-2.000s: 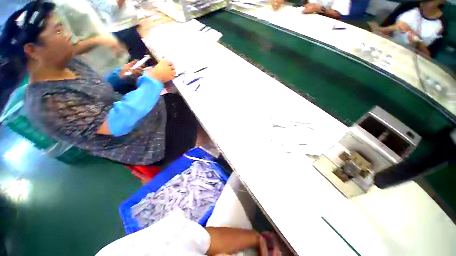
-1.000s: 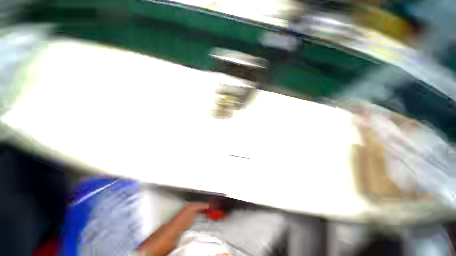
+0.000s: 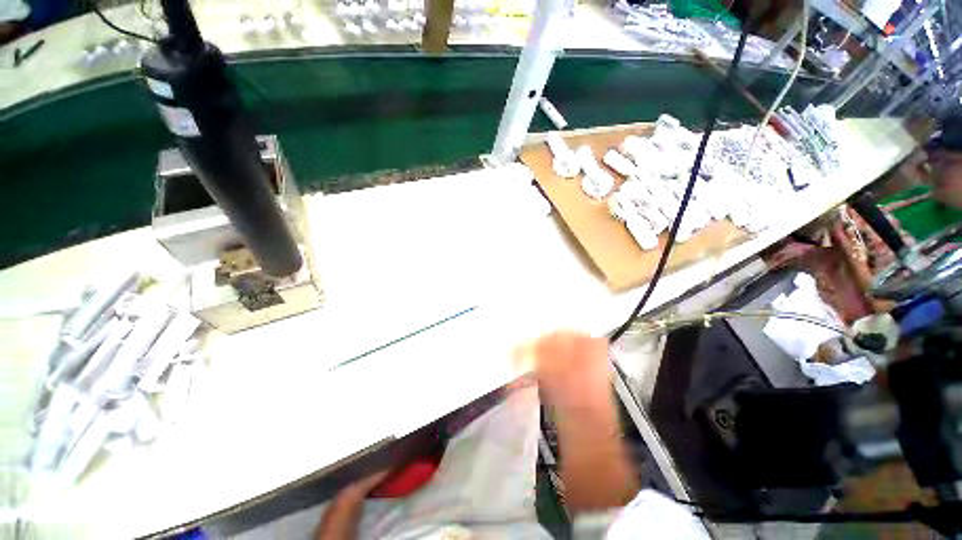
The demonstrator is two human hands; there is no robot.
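My right hand (image 3: 564,359) is blurred over the bench's front edge, fingers toward the left; whether it holds anything cannot be told. My left forearm shows at the bottom, but its hand is hidden at the bench edge, near a red thing (image 3: 406,480). The black electric screwdriver (image 3: 227,158) hangs with its lower end over the front of the grey-white screw feeder (image 3: 200,234). White handle parts (image 3: 100,364) lie in a pile left of the feeder. A thin dark green rod (image 3: 406,338) lies on the bench between feeder and hand.
White round-headed units (image 3: 643,190) lie on a brown cardboard tray (image 3: 575,227) at the right. A black cable (image 3: 691,185) crosses in front of it. A white post (image 3: 522,90) stands behind, by the green conveyor (image 3: 369,121). A person (image 3: 944,164) is at the far right.
The view has swung right; the blue bin and the neighbour on the left have left it. The pile of white handles now shows left of the feeder. My right hand has come into view.
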